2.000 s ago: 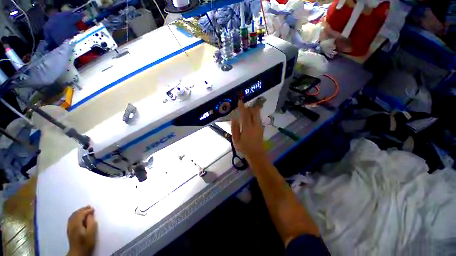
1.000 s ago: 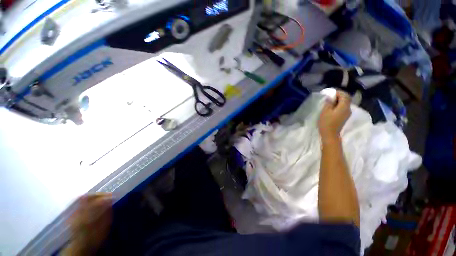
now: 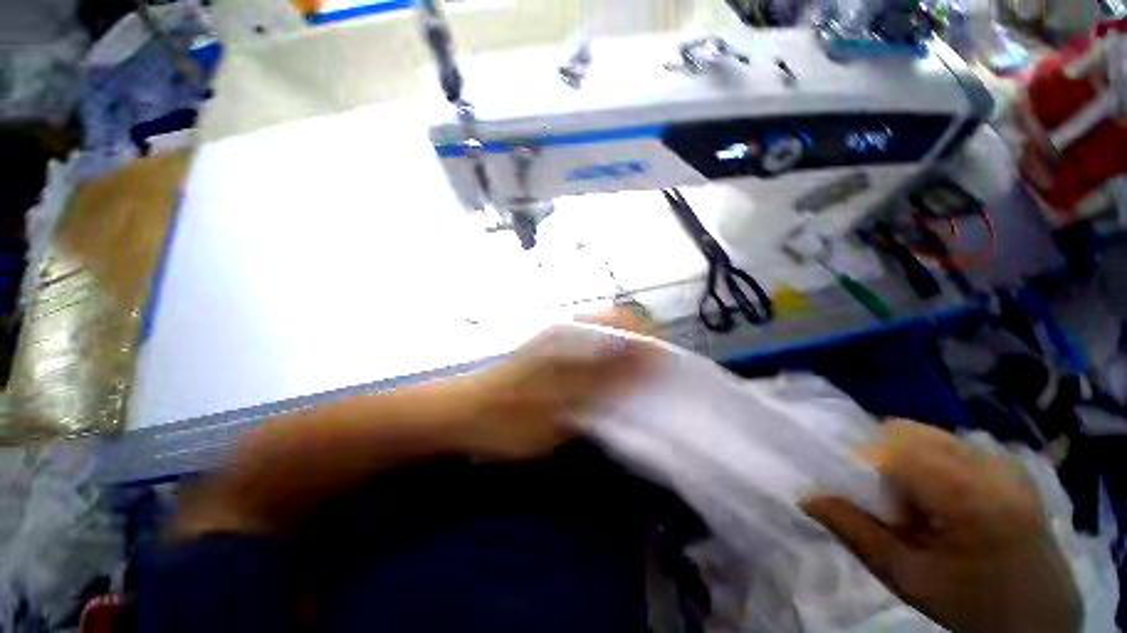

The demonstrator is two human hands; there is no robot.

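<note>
A white cloth (image 3: 729,433) is stretched between my two hands in front of the table's front edge. My left hand (image 3: 556,383) is blurred and grips its upper left end, just before the measuring strip. My right hand (image 3: 958,513) grips the cloth at the lower right, over the white heap. The white sewing machine (image 3: 593,167) stands behind, its presser foot area (image 3: 525,233) above the bed with no cloth visible under it. The fingertips of my left hand are partly hidden by the cloth.
Black shears (image 3: 729,291) lie under the machine arm. A yellow piece (image 3: 787,298), a green-handled tool (image 3: 861,294) and an orange cord (image 3: 976,241) are to their right. A brown film-covered board (image 3: 105,284) is at the left. White cloth is heaped low at right.
The view has swung left. My right hand has pulled cloth from the heap towards the table. My left hand has moved right from the table edge and taken hold of the cloth.
</note>
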